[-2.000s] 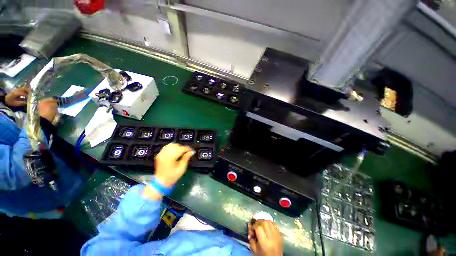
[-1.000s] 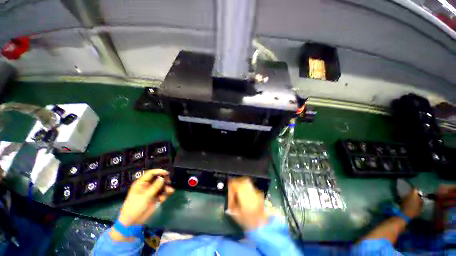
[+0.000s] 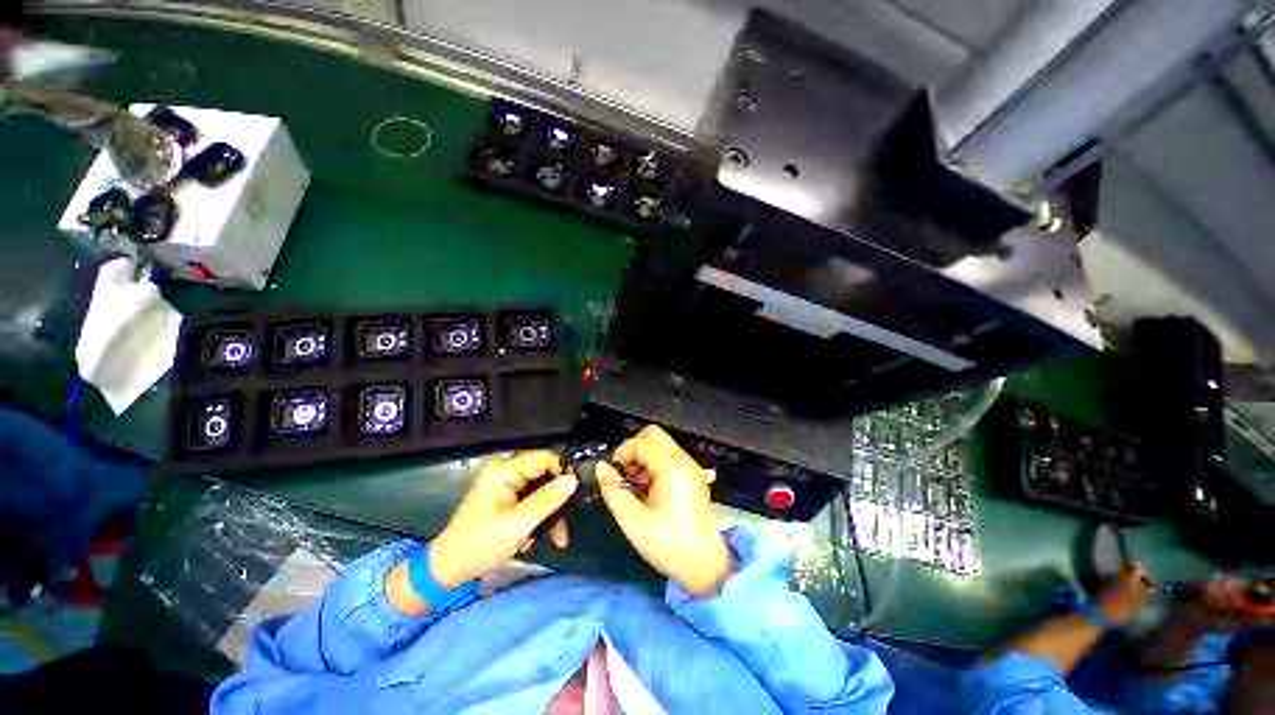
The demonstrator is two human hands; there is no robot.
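My left hand point(image 3: 501, 511), with a blue band at the wrist, and my right hand point(image 3: 664, 506) meet in front of the press. Between their fingertips they hold a small black housing point(image 3: 585, 458); fingers hide much of it. The long foam tray point(image 3: 371, 366) lies left of the press, with black housings in its pockets; the front right pocket is empty. The black press point(image 3: 825, 328) has an open front, and one red button point(image 3: 779, 497) shows; my right hand covers part of the button panel.
Clear blister tray point(image 3: 916, 489) right of the press. Second foam tray point(image 3: 573, 171) behind, another point(image 3: 1084, 458) at right. White box point(image 3: 252, 189) with black parts on top at left. Clear plastic bags point(image 3: 231, 552) at lower left. A neighbour's hand point(image 3: 1123, 595) at lower right.
My right hand has left the press's button panel and joined my left hand at the small black housing. The front right tray pocket, filled two seconds ago, is now empty. The view has shifted.
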